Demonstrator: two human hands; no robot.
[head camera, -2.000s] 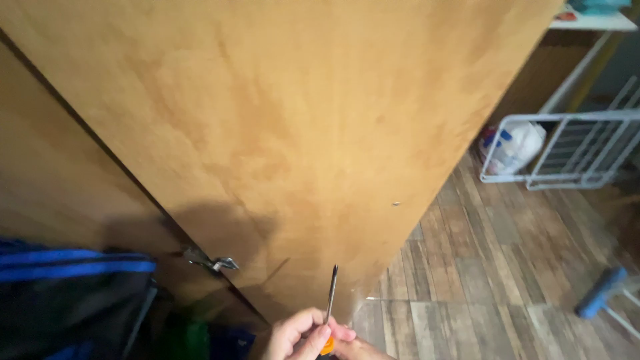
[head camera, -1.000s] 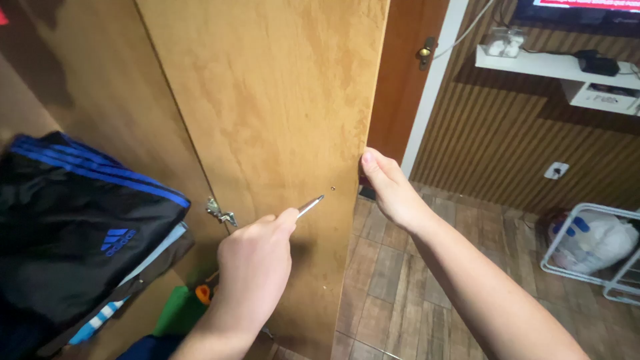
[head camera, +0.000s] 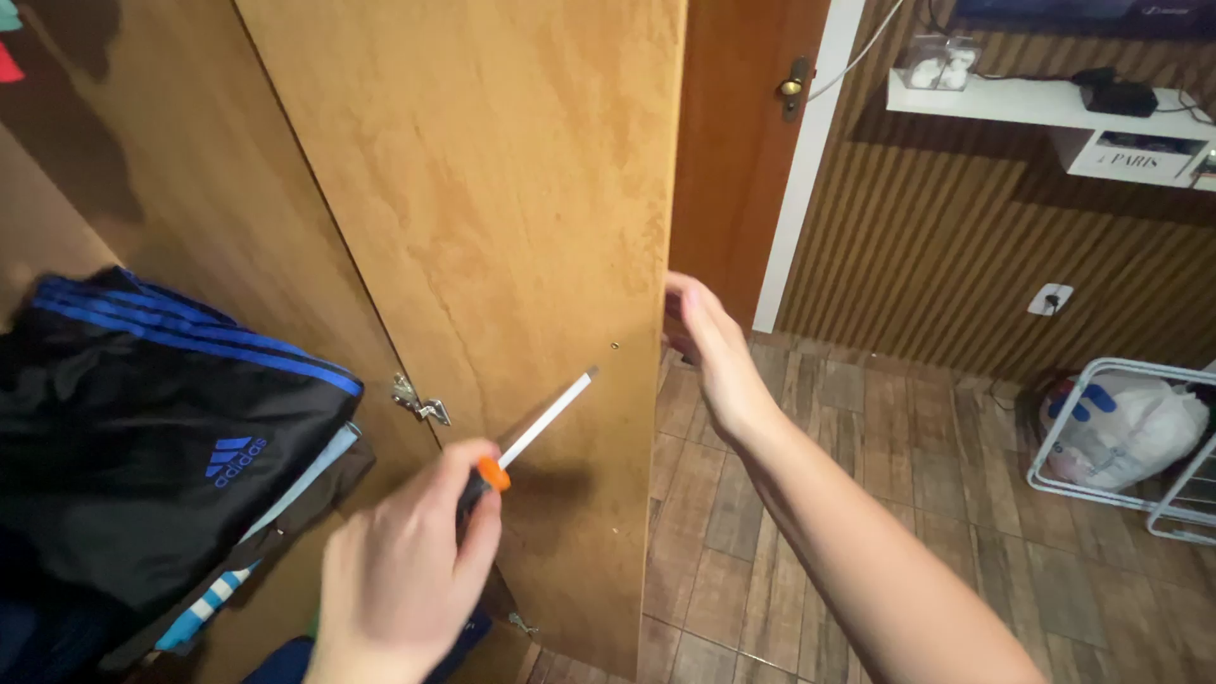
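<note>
My left hand (head camera: 413, 546) grips a screwdriver (head camera: 546, 418) by its dark handle with an orange collar. The tip points up and right, just short of a small screw (head camera: 615, 346) in the wooden cabinet door (head camera: 513, 190); a small gap shows between them. At the door's right edge is my right hand (head camera: 708, 351), its fingertips partly hidden behind the panel; whether they press on it cannot be told. A metal hinge (head camera: 420, 399) joins the door to the cabinet side, left of the screwdriver. Near the door's bottom is a second hinge (head camera: 522, 623).
Folded clothes, with a black Adidas garment (head camera: 142, 399) on top, lie inside the cabinet at left. Behind the door stand a brown room door (head camera: 750, 142) and a white wall shelf (head camera: 988, 103). A white rack (head camera: 1088, 375) with a plastic bag (head camera: 1130, 427) is on the tiled floor at right.
The view has swung right since the oldest frame, where both hands were together at the screwdriver. The right hand has since gone to the door's edge, and the screwdriver tip to near the screw.
</note>
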